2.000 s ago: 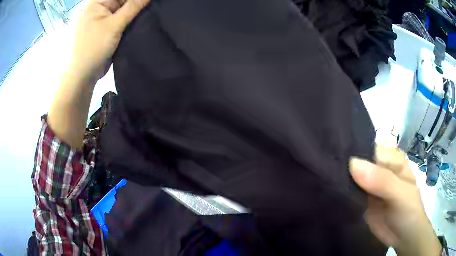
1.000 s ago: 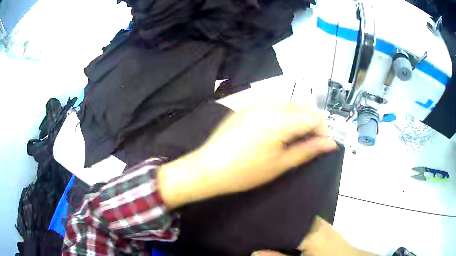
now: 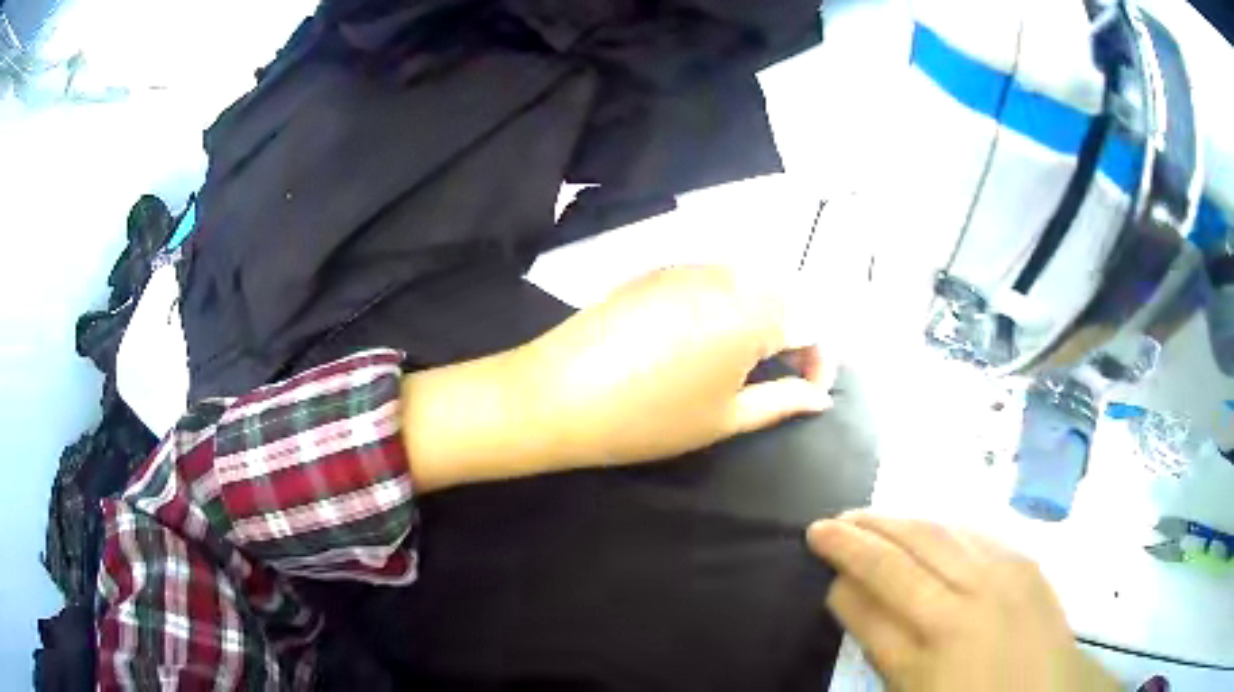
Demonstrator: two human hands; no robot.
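A dark fabric panel (image 3: 636, 568) lies on the white table in front of me, its right edge just left of the needle area. My left hand (image 3: 636, 365) reaches in from the left and pinches the panel's upper edge between thumb and fingers. My right hand (image 3: 947, 595) rests at the panel's right edge, fingertips on the cloth; whether it grips is not clear. The white sewing machine head (image 3: 1001, 176) with a blue stripe stands at the upper right. A grey-blue attachment (image 3: 1053, 453) sits right of the bright, overexposed foot area.
A dark bundle of pieces (image 3: 393, 176) lies behind and left of my left hand. Crumpled dark cloth (image 3: 102, 460) hangs at the far left. Thread snips (image 3: 1198, 541) and a pale thread tangle (image 3: 1150, 439) lie on the machine bed at the right.
The panel was first held up between both hands, then laid down by the machine. Since then my left hand has shifted slightly left, and my right hand has come up to the panel's right edge.
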